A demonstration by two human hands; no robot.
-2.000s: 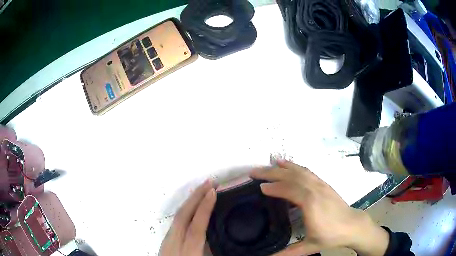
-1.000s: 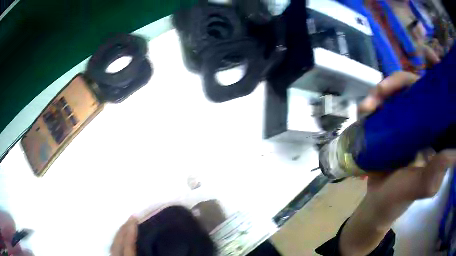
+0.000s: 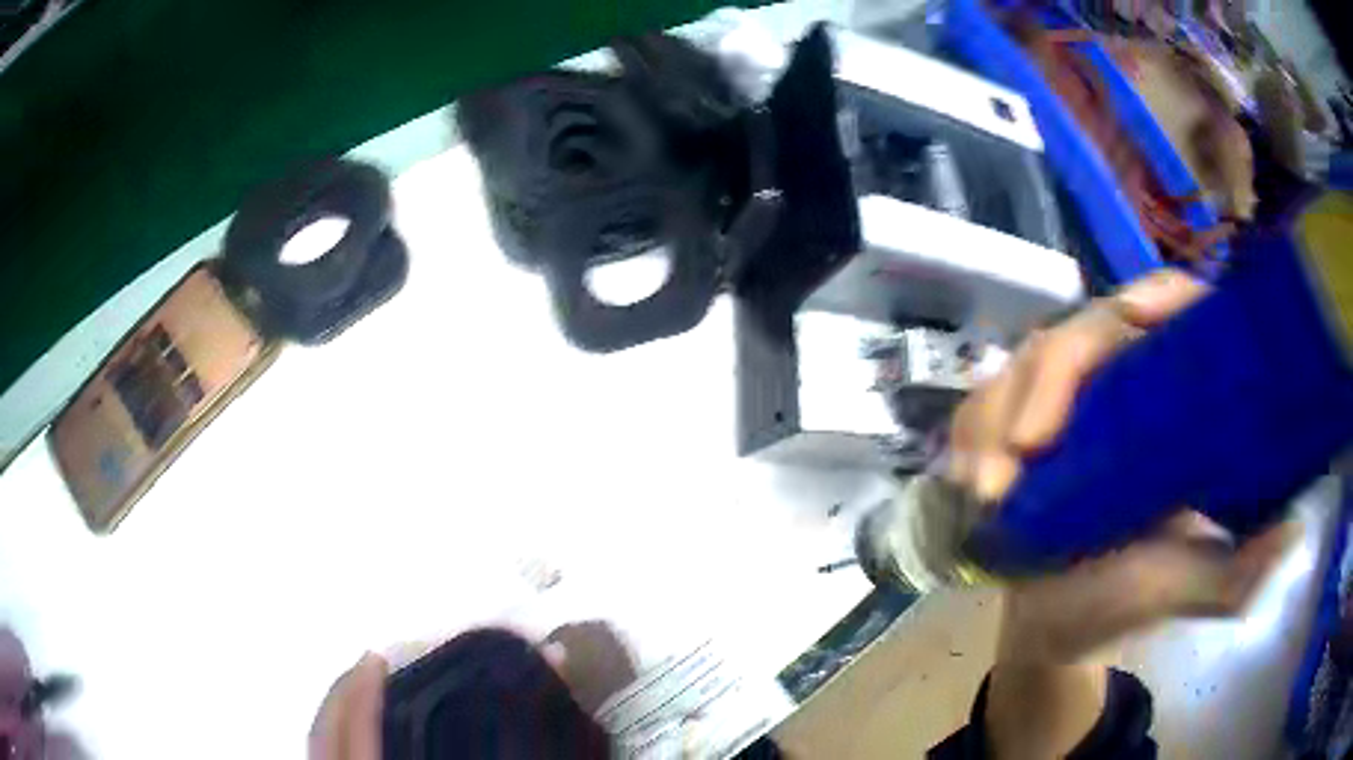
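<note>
The black cover (image 3: 482, 705) lies at the bottom edge of the head view, cut off by it. My left hand (image 3: 353, 716) is at its left side, with only the fingers in view, and holds it. My right hand (image 3: 1061, 446) is closed around the blue electric screwdriver (image 3: 1172, 423). The screwdriver's pale nose and thin bit point left, just below and in front of the screw feeder (image 3: 927, 364). The screwdriver and hand are blurred. Whether a screw is on the bit, I cannot tell.
A smartphone (image 3: 160, 394) lies at the left beside stacked black rings (image 3: 319, 253). More black cover rings (image 3: 631, 282) stand left of the feeder. A paper sheet (image 3: 690, 698) lies near the front edge. Pink housings (image 3: 15, 698) are at the left rim. A blue bin (image 3: 1039, 134) is at the upper right.
My right hand left the cover and took hold of the screwdriver, then brought it lower and left. My left hand stays at the cover. The view has swung right.
</note>
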